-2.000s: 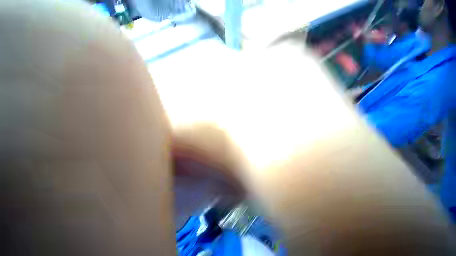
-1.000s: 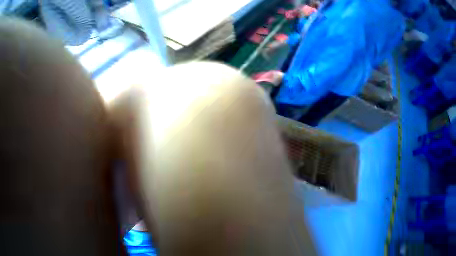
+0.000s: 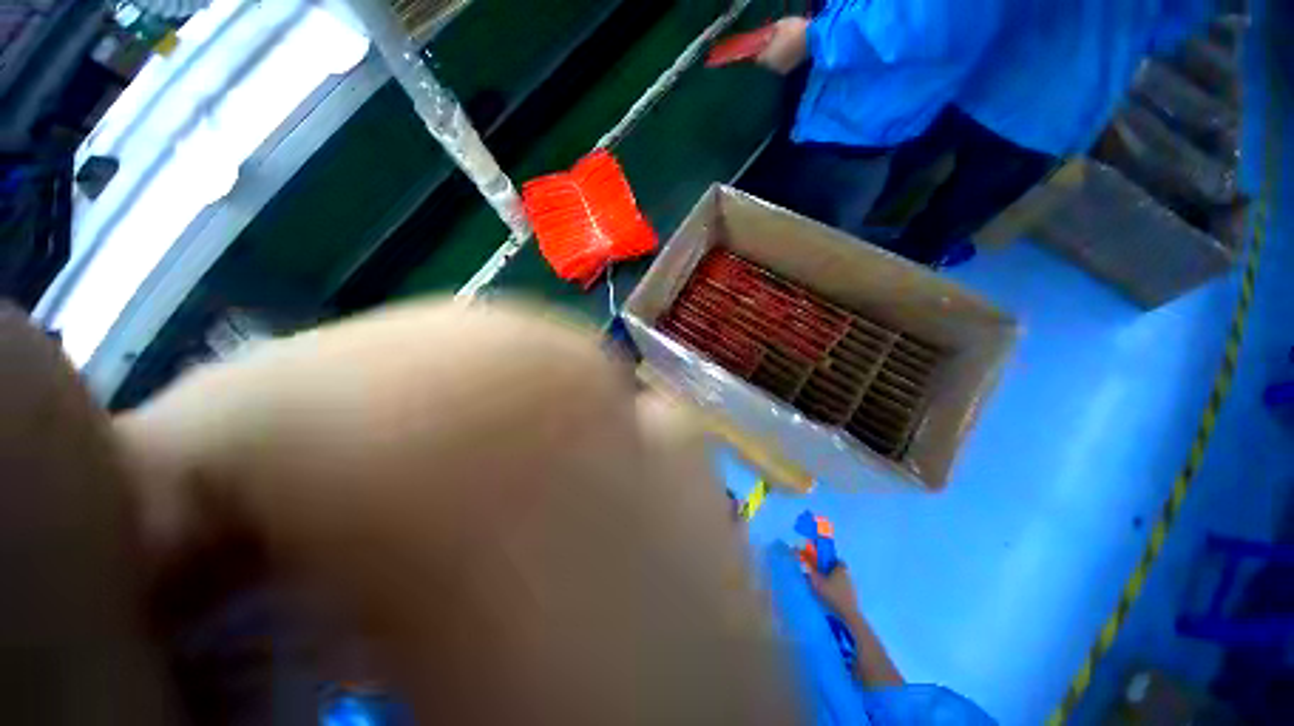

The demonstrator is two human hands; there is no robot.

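A large blurred hand (image 3: 454, 525), apparently my left hand, fills the lower left close to the camera. What its fingers touch cannot be seen. My right hand (image 3: 843, 593) is small at the lower centre, below a blue sleeve, and is closed on a blue and orange tape gun (image 3: 816, 542). The blurred hand hides much of the lower left.
An open carton (image 3: 979, 383) with dividers and red pieces stands on the blue floor. A red-orange bundle (image 3: 588, 219) is by the dark-green bench (image 3: 426, 234) and a pale post. A person in blue (image 3: 922, 71) holds a red piece. More cartons (image 3: 1135, 234) stand behind.
The view has swung, and the blurred hand covers less of it, lower and to the left. The carton is now fully visible, and my right hand with the tape gun has come into view.
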